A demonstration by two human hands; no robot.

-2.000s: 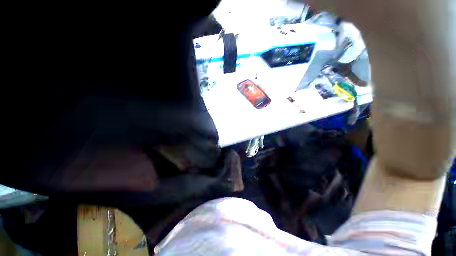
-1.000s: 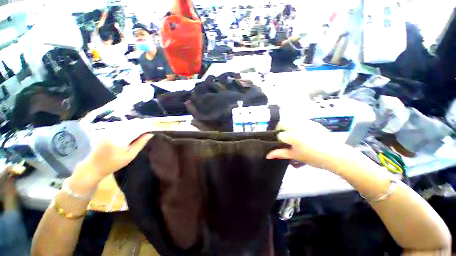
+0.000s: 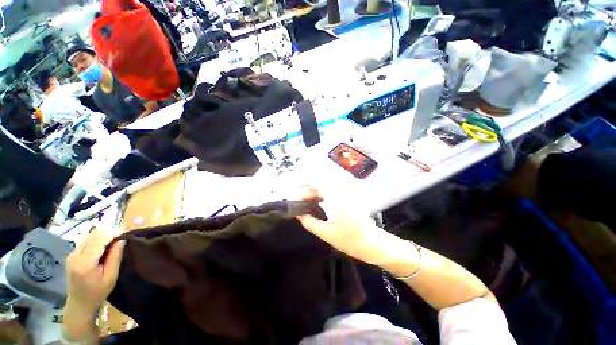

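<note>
A dark garment (image 3: 223,276) of black and dark brown cloth hangs from both hands at the near side of the table. Its long brown-black top edge (image 3: 209,228) runs between them, a little slack and higher at the right. My left hand (image 3: 93,266) grips the left end of the edge, thumb on the near side. My right hand (image 3: 331,219) pinches the right end between thumb and fingers. The lower part of the garment merges with dark cloth below and is hard to make out.
The white sewing machine (image 3: 358,101) stands behind the hands, a dark heap of cloth (image 3: 229,118) beyond it. A phone (image 3: 352,160), a thin orange tool (image 3: 414,162) and yellow-green snips (image 3: 481,129) lie right. A cardboard sheet (image 3: 155,201) lies left. A masked person (image 3: 121,101) is behind.
The view has turned right and tilted. The garment's edge, straight and level between both hands a second ago, now slants and sags slightly. Both hands still hold it.
</note>
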